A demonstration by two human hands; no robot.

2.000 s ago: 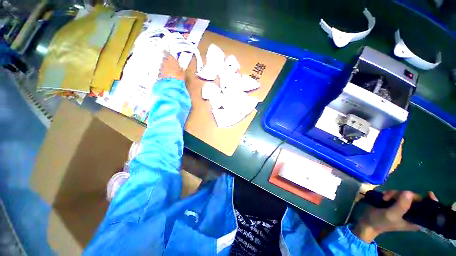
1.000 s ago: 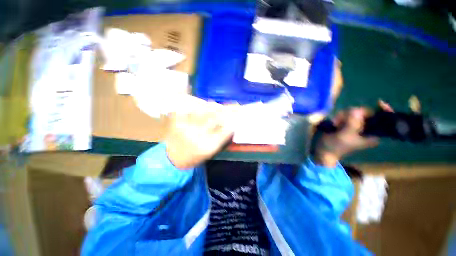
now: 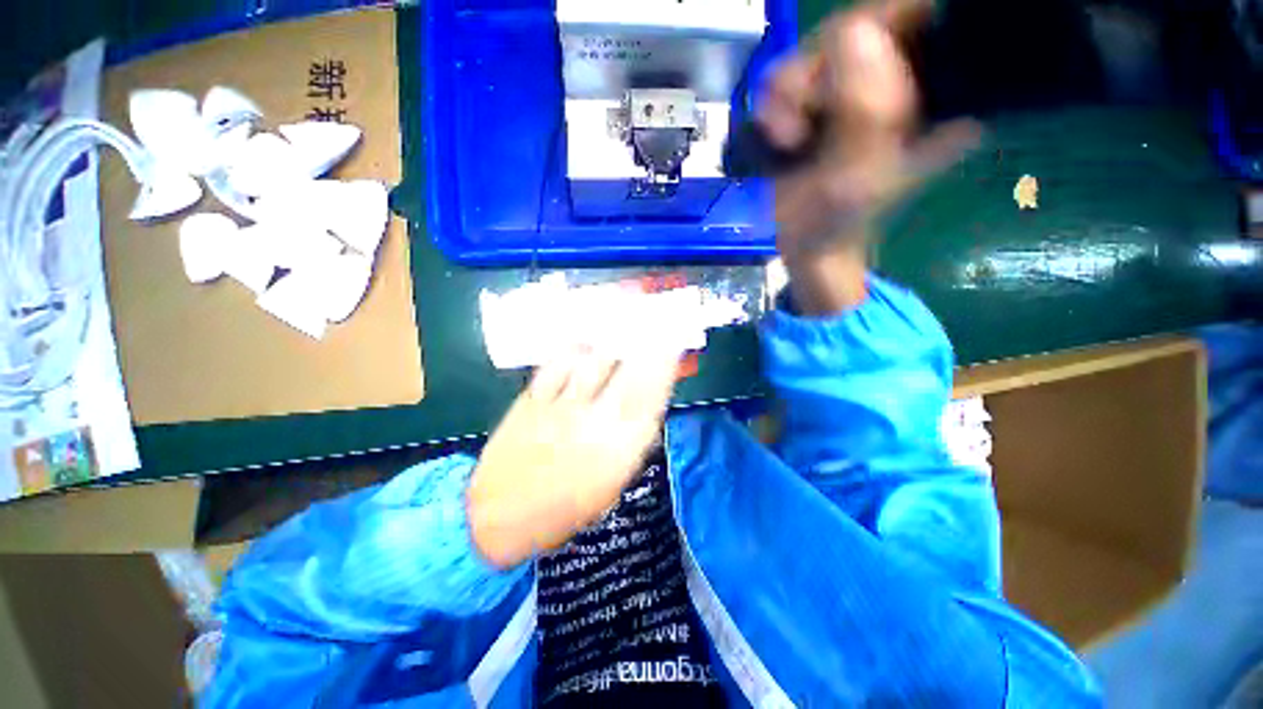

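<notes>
My left hand (image 3: 575, 450) lies over the white work piece and fixture (image 3: 596, 321) at the bench edge, fingers on it. The white piece and white fixture blend in glare, so their outlines are hard to tell. Some red base shows beside them. My right hand (image 3: 848, 132) is blurred and raised at the right of the blue tray, holding the black electric screwdriver (image 3: 990, 63). The screw feeder (image 3: 658, 132) stands in the blue tray (image 3: 485, 256), its metal pick-up head facing me. The screwdriver's bit is not clearly visible.
White plastic shells (image 3: 333, 229) lie on a cardboard sheet (image 3: 277, 395) at the left. White loops (image 3: 25, 208) lie on printed paper (image 3: 111, 402) at far left. An open cardboard box (image 3: 1108, 485) stands below the bench edge at the right.
My left hand has moved from the white loops to the fixture. My right hand has moved up with the screwdriver towards the feeder's right side. The view has shifted and turned.
</notes>
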